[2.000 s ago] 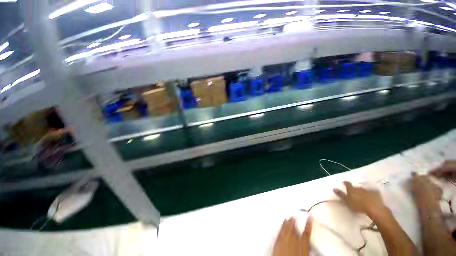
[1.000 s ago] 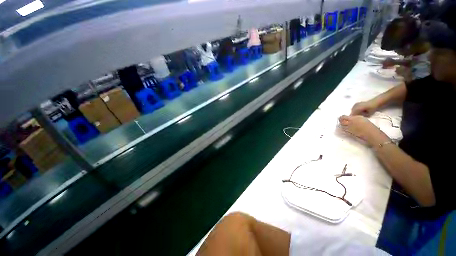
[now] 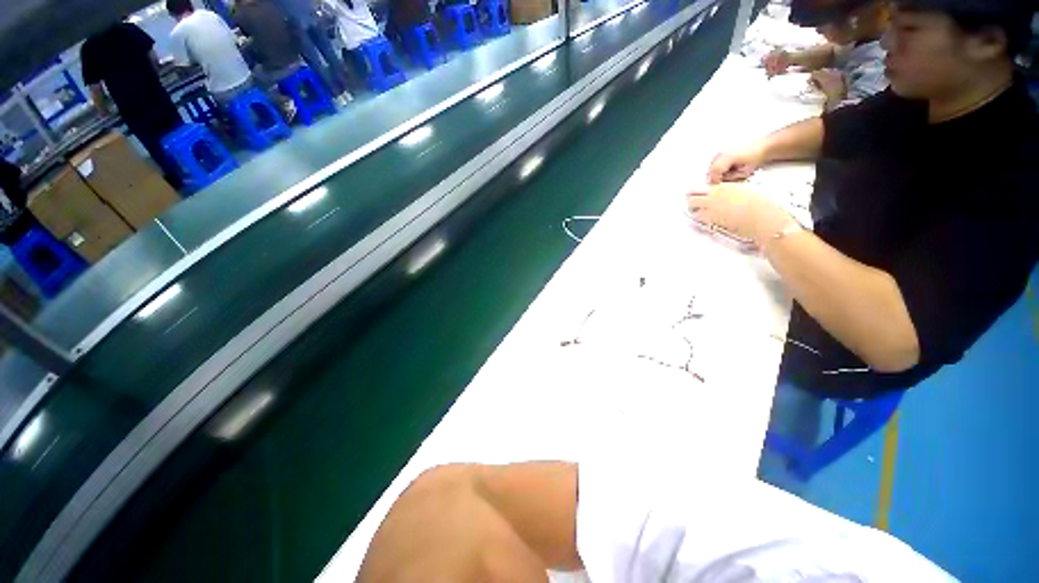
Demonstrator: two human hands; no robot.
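Observation:
A bare bent arm (image 3: 467,518) with a white sleeve (image 3: 729,533) crosses the bottom of the picture; it looks like my own. Neither of my hands shows. Beyond the arm, dark reddish wire leads (image 3: 672,364) with small dark ends lie on the white bench (image 3: 513,416). One lead bends up at the right, and a short piece lies at the left. The white panel under them is washed out by glare and its outline cannot be made out.
A dark green conveyor (image 3: 376,330) runs along the bench's left side. A thin white cable loop (image 3: 579,226) hangs over its edge. A person in black (image 3: 934,216) sits at the right with both hands over the bench. Blue stools (image 3: 203,154) and cartons (image 3: 120,194) stand beyond.
The view has swung right and down, along the bench. Hands over a wired panel in the oldest frame no longer show there. The bent arm has come in at the bottom.

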